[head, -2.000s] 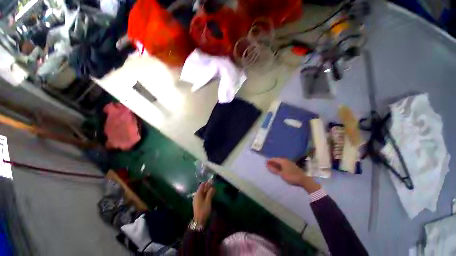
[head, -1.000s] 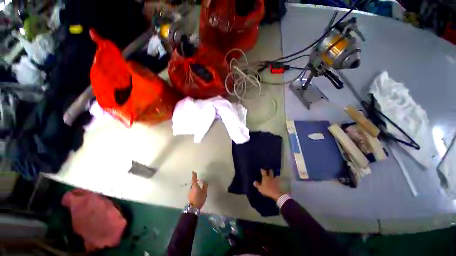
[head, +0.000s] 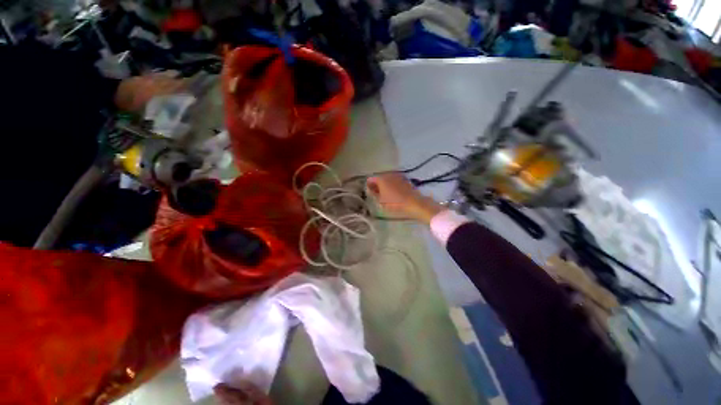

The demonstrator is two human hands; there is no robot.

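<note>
My right hand (head: 395,198) is at the right side of the pale coiled cord (head: 340,229), with its fingers curled around the black cable (head: 435,168) that runs to the cutting machine (head: 526,174). The fingertips are blurred. My left hand (head: 243,395) is at the bottom edge, mostly cut off, at the lower edge of the white cloth piece (head: 316,304); its grip cannot be told. The white cloth lies crumpled below the cord, beside a red plastic bag (head: 277,202).
A red bag with a blue tie (head: 288,119) stands behind, and another red bag (head: 79,324) is at lower left. A second machine (head: 154,162) is at left. A blue folder (head: 498,348), hanger (head: 617,269) and white fabric (head: 620,225) lie at right. Dark cloth (head: 387,387) shows at the bottom.
The view has moved forward over the bags and machine. My right hand has left the dark cloth and reached the cable by the cord. My left hand is now at the white cloth.
</note>
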